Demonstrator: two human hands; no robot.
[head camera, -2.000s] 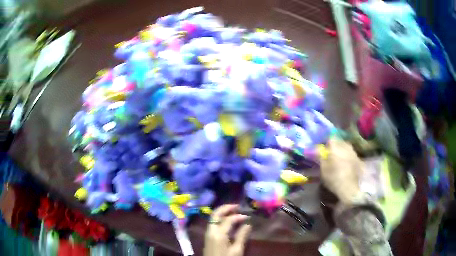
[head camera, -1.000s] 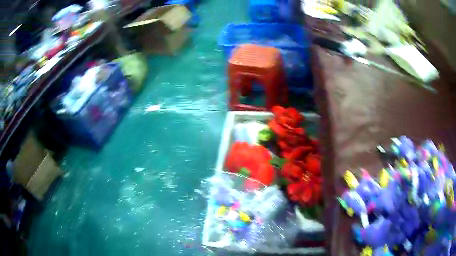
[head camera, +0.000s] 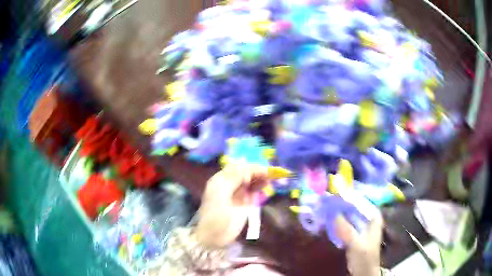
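Observation:
A large heap of purple plush unicorns (head camera: 323, 129) with yellow, pink and turquoise parts fills the middle of the table. My left hand (head camera: 229, 202) is at the heap's front edge, its fingers closed on a unicorn with turquoise mane (head camera: 248, 150); a white label (head camera: 253, 222) hangs below. My right hand (head camera: 362, 237) holds another purple unicorn (head camera: 330, 215), its embroidered eye showing, at the front of the heap. The picture is blurred.
A crate at lower left holds red plush pieces (head camera: 100, 194) and a clear plastic bag (head camera: 132, 234) with small coloured toys. An orange stool (head camera: 46, 116) stands beyond it. Pale papers (head camera: 445, 221) lie at the right. A pale strip (head camera: 477, 70) runs at upper right.
The view swung left to the floor and crate, then back to the heap. Both hands, out of view one second ago, now show at the heap's front, each holding a unicorn.

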